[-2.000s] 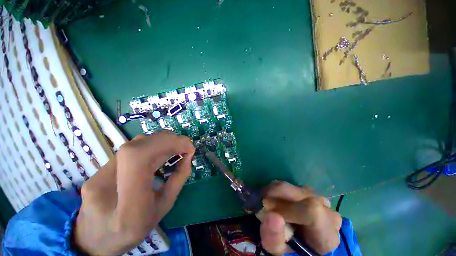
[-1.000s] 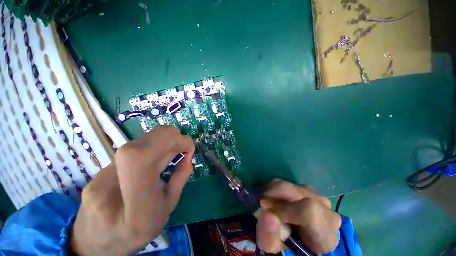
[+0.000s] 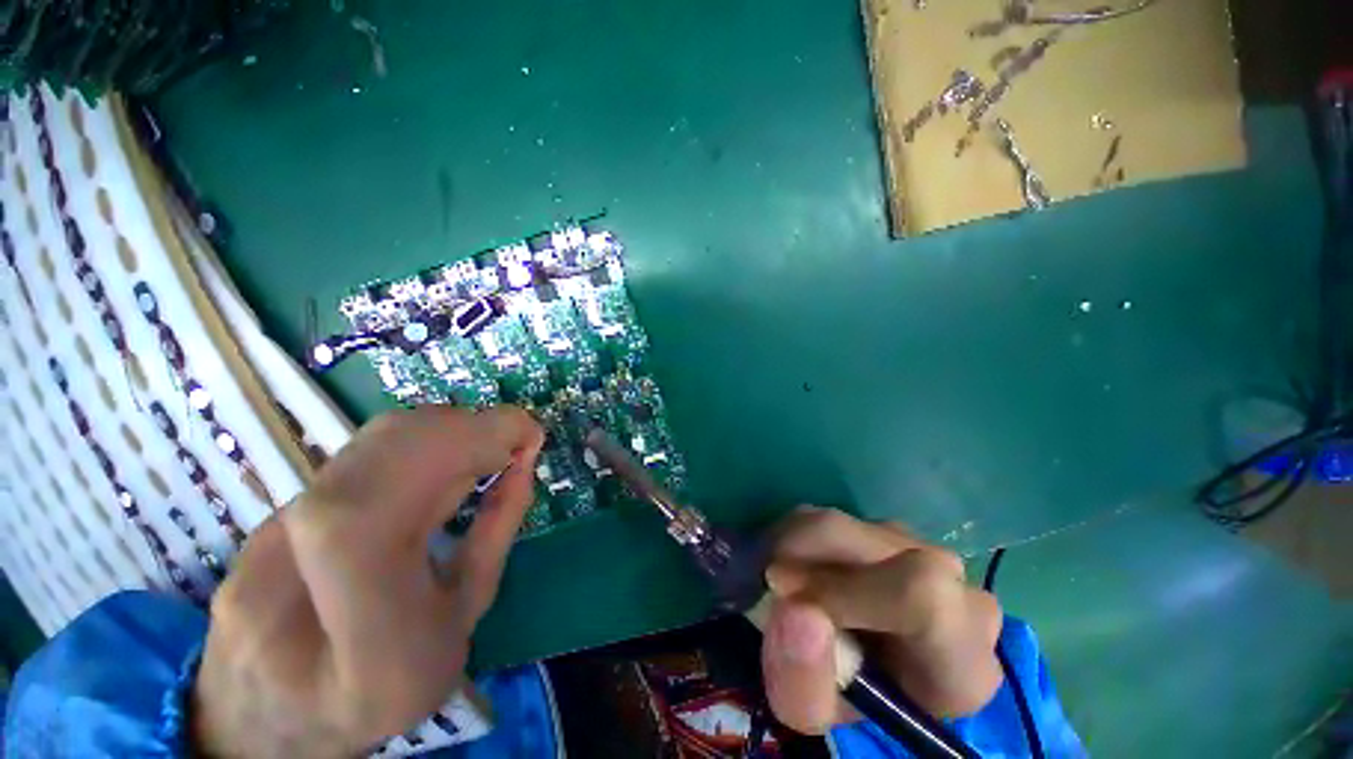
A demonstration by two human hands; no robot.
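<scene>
A green PCB panel (image 3: 512, 349) with two rows of small circuits lies flat on the green mat in front of me. Small dark components with white centres lie across its upper row and over its left edge. My right hand (image 3: 876, 630) grips the soldering iron (image 3: 686, 527); its thin metal tip is at the panel's lower row. My left hand (image 3: 371, 571) is over the panel's lower left, thumb and forefinger pinched on a small component (image 3: 484, 482), partly hidden by the fingers. The fingertips are close to the iron's tip.
The white component sheet (image 3: 89, 430) with rows of dark parts fills the left side. Stacked green panels (image 3: 119, 42) are at the top left. A tan pad (image 3: 1068, 111) with silvery scraps is at the upper right. Black cables (image 3: 1261, 460) lie at the right edge.
The whole view has shifted, so the panel and pad appear further left. The iron's tip remains at the lower row, close to my pinched left fingers.
</scene>
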